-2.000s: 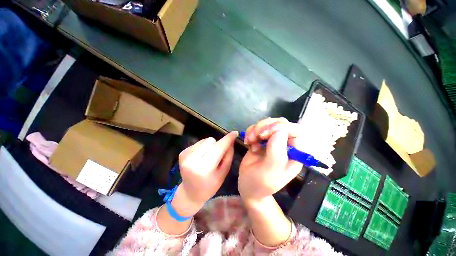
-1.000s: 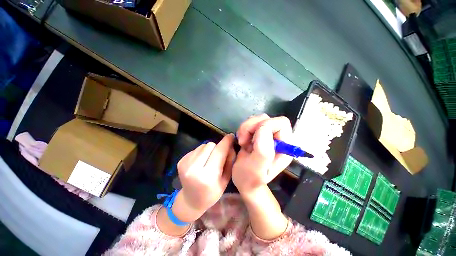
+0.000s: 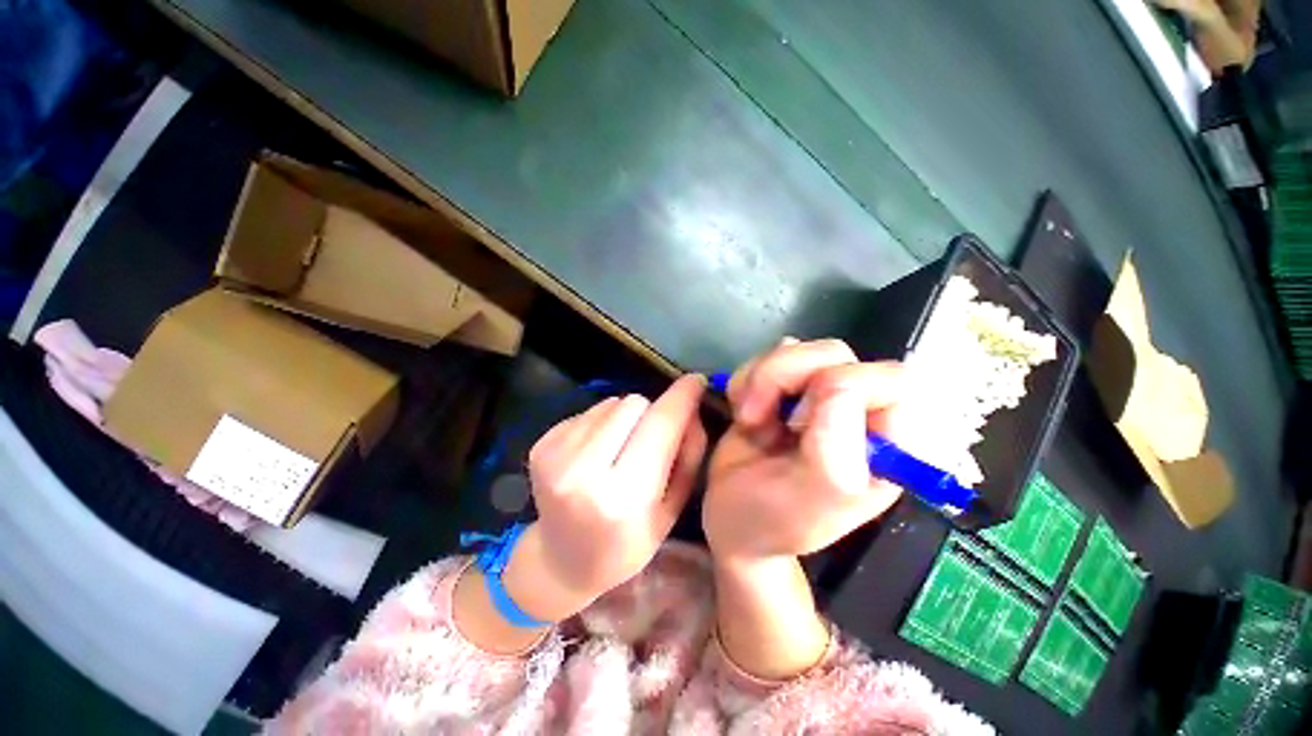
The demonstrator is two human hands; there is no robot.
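My right hand (image 3: 796,453) is closed around a blue pen (image 3: 921,472), whose dark end points right toward the bin. The pen's other end shows at the fingertips of my left hand (image 3: 619,467). My left fingers are curled, with a blue strap (image 3: 497,575) on the wrist. Whether my left fingers pinch the pen end or something tiny cannot be told. A black bin (image 3: 1068,396) with pale small parts (image 3: 971,377) stands right of my hands. Green circuit board sections (image 3: 971,607) lie on a black mat below the bin.
An open cardboard tray (image 3: 1163,410) lies behind the boards. A carton (image 3: 432,32) stands on the green bench (image 3: 633,187) at top. Two cardboard boxes, one labelled (image 3: 245,388) and one open (image 3: 381,266), sit below the bench edge at left. More green boards (image 3: 1259,661) are at lower right.
The view has shifted, so the bench carton shows less. The pen's blue end is visible again between the hands, where it was mostly hidden a second ago. Both hands stay close together.
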